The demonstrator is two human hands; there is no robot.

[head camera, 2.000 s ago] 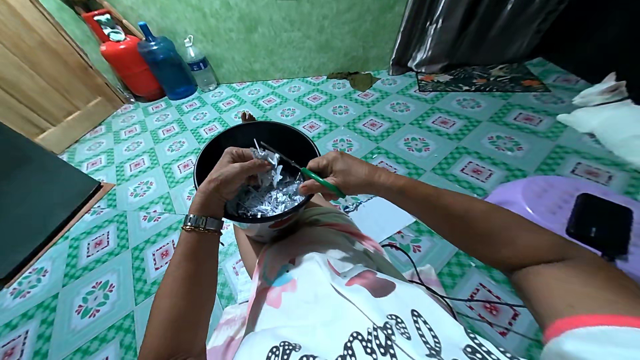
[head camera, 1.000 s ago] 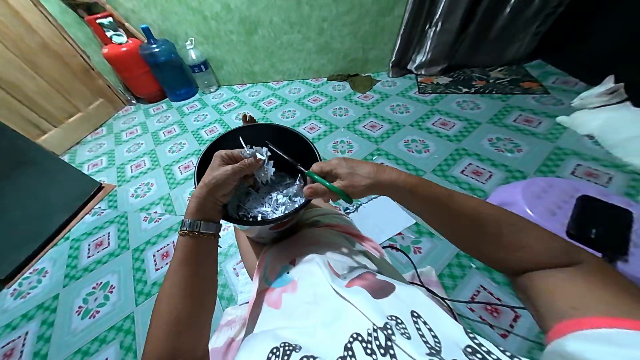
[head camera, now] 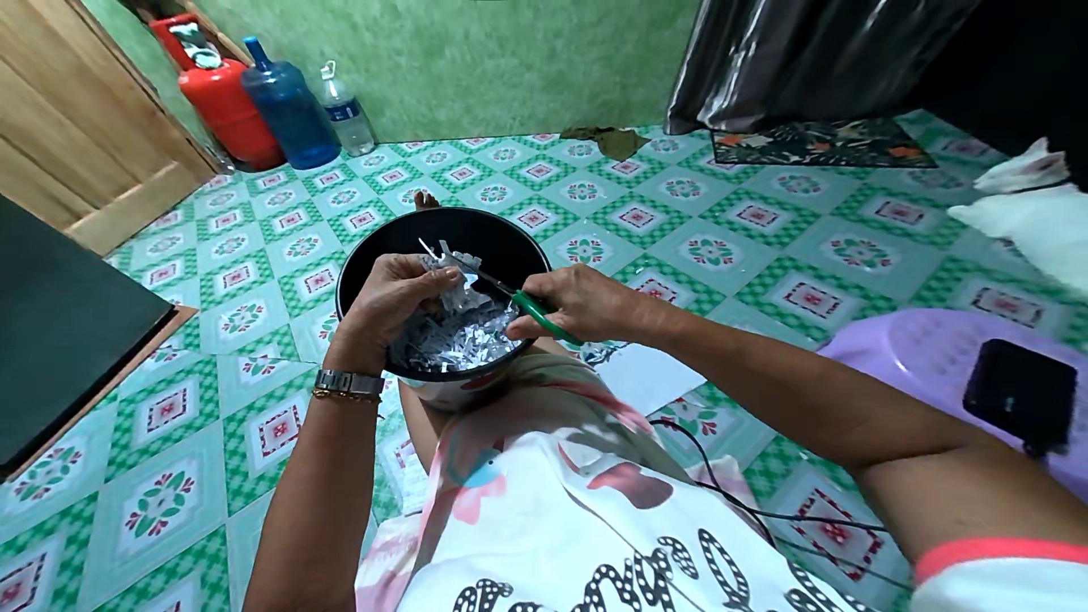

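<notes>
A round bucket, black inside (head camera: 361,242), rests between my thighs with cut paper strips (head camera: 467,340) heaped in it. My left hand (head camera: 395,293) pinches a bunch of paper strips (head camera: 459,263) over the bucket's left side. In my right hand (head camera: 578,302) is a pair of green-handled scissors (head camera: 544,319), with the blades pointing left against the bunch. How far the blades are apart I cannot tell.
A white sheet (head camera: 650,378) lies on the patterned floor beside my right thigh. Black cables (head camera: 722,489) run to the right, near a purple plastic stool (head camera: 892,348) bearing a black device (head camera: 1020,395). A white animal (head camera: 1037,212) lies at far right.
The scissors were apart from the bunch one second ago; now their blades are at the strips. My left hand keeps its grip over the bucket.
</notes>
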